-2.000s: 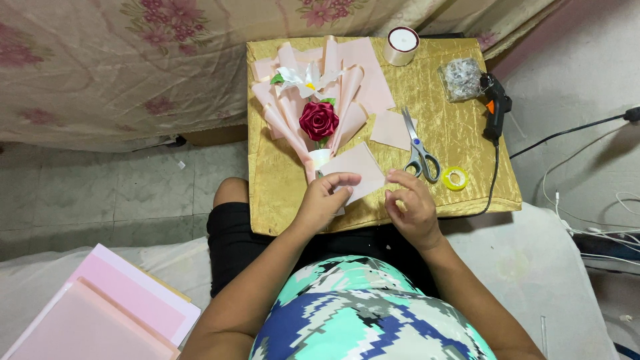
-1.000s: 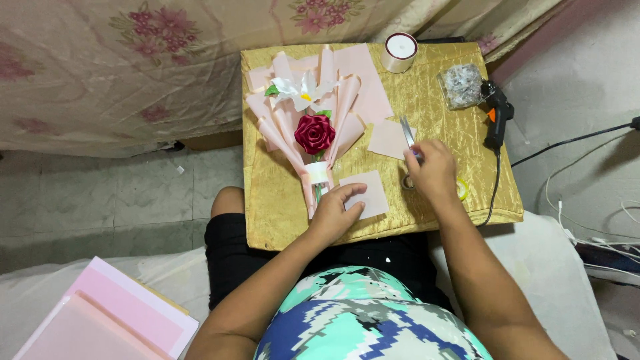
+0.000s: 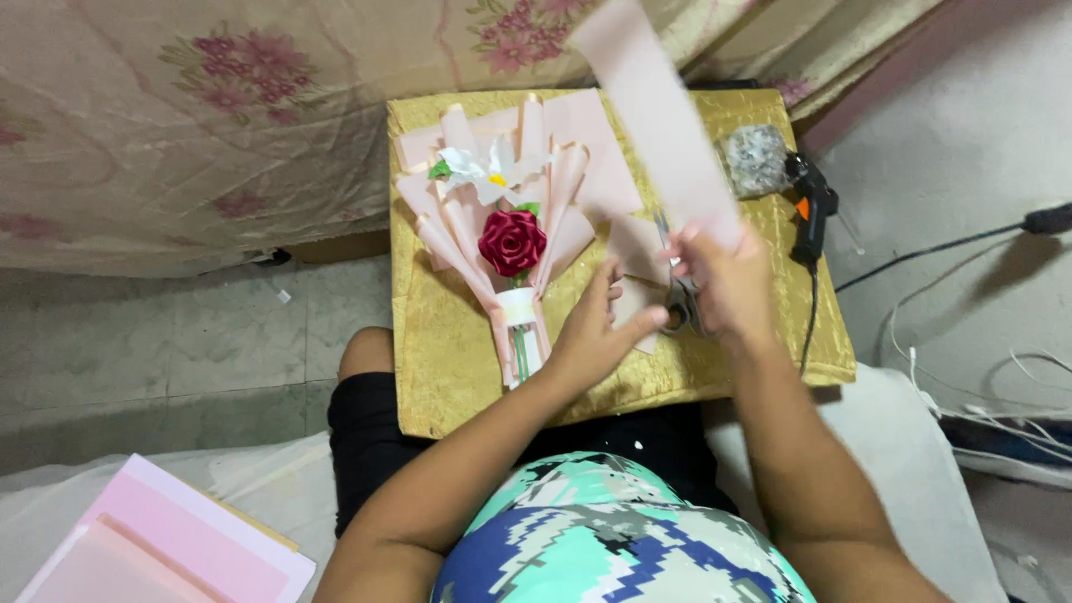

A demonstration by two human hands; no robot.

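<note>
My right hand [image 3: 729,276] holds one end of a long pale pink paper strip [image 3: 666,117], which is raised and blurred over the table's back right. Below that hand lie the scissors [image 3: 680,311], partly hidden. My left hand [image 3: 596,327] has its fingers apart, above a small pink paper piece [image 3: 641,306]. To its left rests a bouquet wrapped in pink paper [image 3: 456,239], with a dark red ribbon rose [image 3: 512,243], a white flower [image 3: 490,172] and a white band [image 3: 517,306] around its stems.
A gold cloth-covered table [image 3: 444,368] carries a clear bag [image 3: 756,159], a black glue gun [image 3: 811,209] with its cord, and a flat pink sheet [image 3: 599,151]. Pink sheets [image 3: 176,536] lie at lower left. White cables [image 3: 997,419] hang at right.
My right hand was at the scissors a second ago and now has the long strip raised. My left hand has left the small sheet near the stems and moved right.
</note>
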